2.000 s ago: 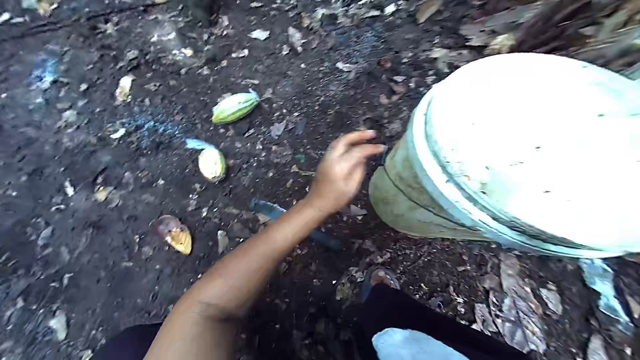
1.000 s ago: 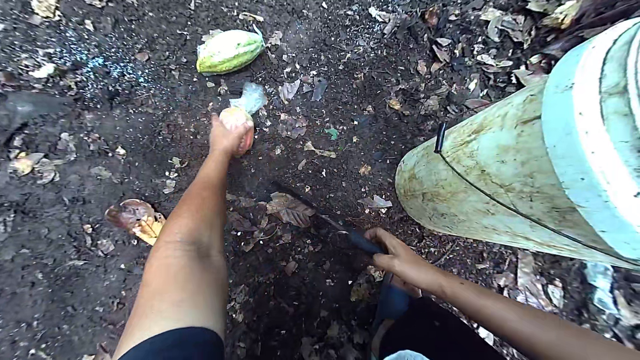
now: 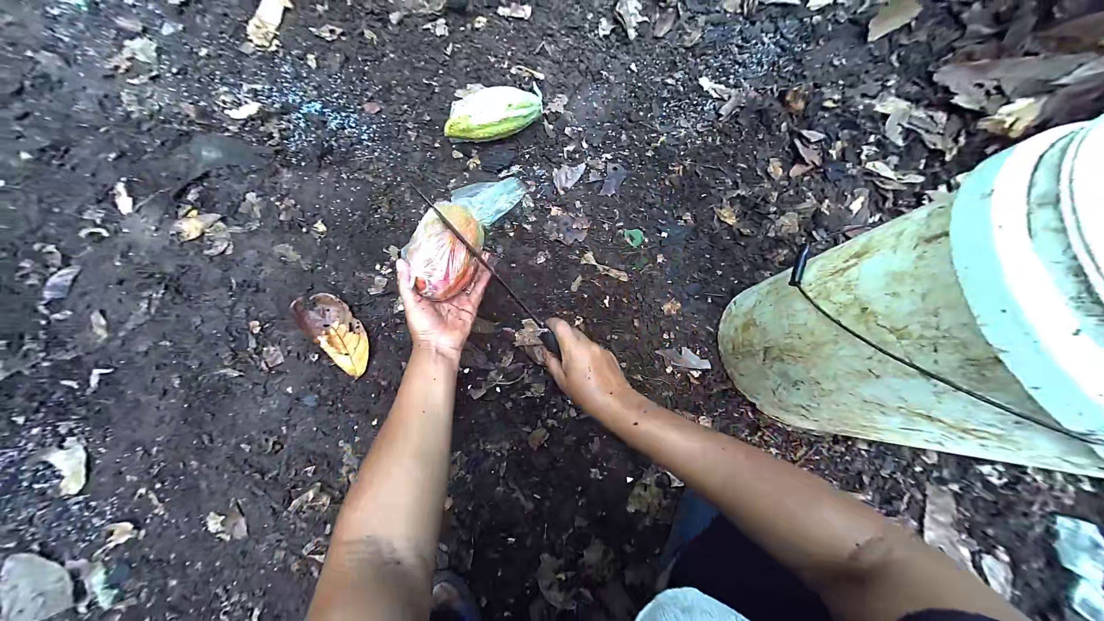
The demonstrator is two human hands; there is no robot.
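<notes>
My left hand (image 3: 444, 319) holds a reddish-orange cacao pod (image 3: 442, 259), palm up beneath it. A clear plastic bag (image 3: 490, 200) is around the pod, its loose end sticking out at the upper right. In my right hand (image 3: 586, 366) is the black handle of a long, thin-bladed knife (image 3: 509, 289). Its blade runs diagonally across the pod, seen edge-on; whether it touches the pod I cannot tell. Farther up, a green-yellow cacao pod (image 3: 493, 114) lies on the soil.
A tall, stained whitish plastic bucket (image 3: 888, 336) with a wire handle stands at the right, lid on. Dry leaves and a brown-and-yellow leaf (image 3: 335, 335) are scattered over the dark soil. A foot (image 3: 453, 595) shows at the bottom edge.
Two seconds ago the bagged pod lay on the ground; one second ago my left hand was on it, and now it holds it. My right hand has brought the knife up to the pod.
</notes>
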